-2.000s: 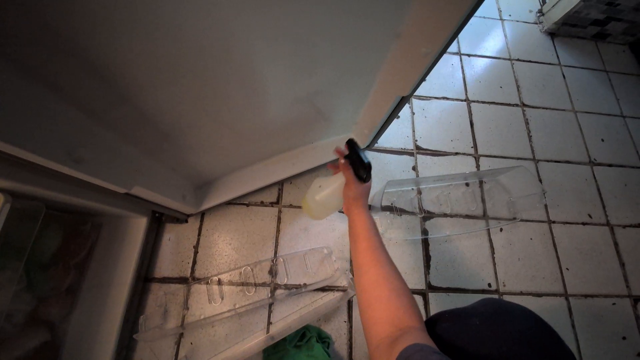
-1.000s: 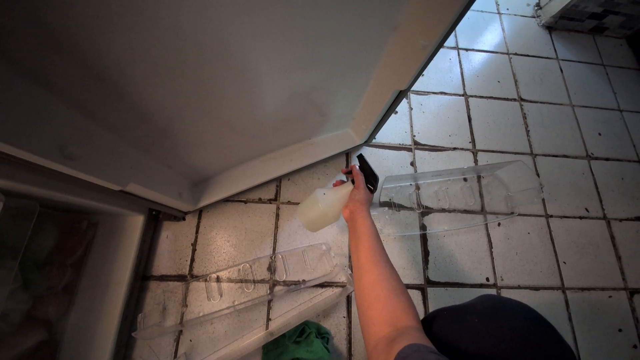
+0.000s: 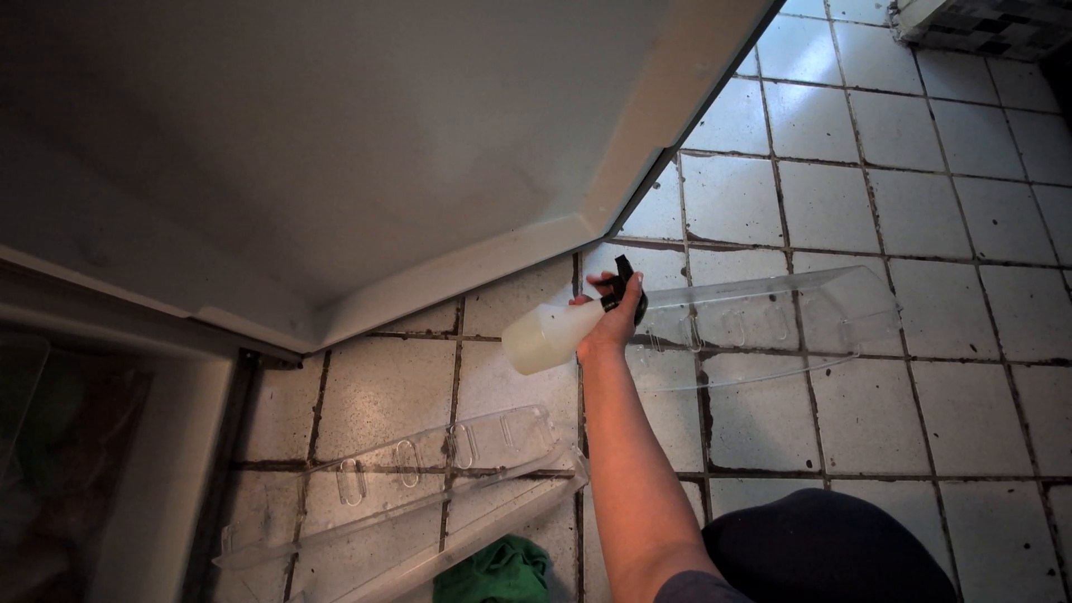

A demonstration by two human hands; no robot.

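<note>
My right hand (image 3: 611, 322) grips the neck of a translucent spray bottle (image 3: 543, 339) with a black trigger head and pale yellowish liquid. The bottle tilts, its base to the left, near the lower corner of an open refrigerator door (image 3: 469, 151). To the right of the hand, a clear plastic door bin (image 3: 754, 322) lies on the tiles, partly behind the hand. More clear plastic bins (image 3: 419, 469) lie at the lower left, beside a crumpled green cloth (image 3: 496, 571). My left hand is out of view.
The white tiled floor (image 3: 854, 419) has dark grout lines. The refrigerator's body (image 3: 159, 469) stands at the lower left, with blurred contents behind a clear front. My dark-clothed knee (image 3: 825, 553) is at the bottom right. A mosaic-sided ledge (image 3: 980, 29) shows at the upper right.
My right hand has shifted slightly on the spray bottle, and the black trigger head has moved a little to the right since the earliest frame. The door, bins and green cloth stay put.
</note>
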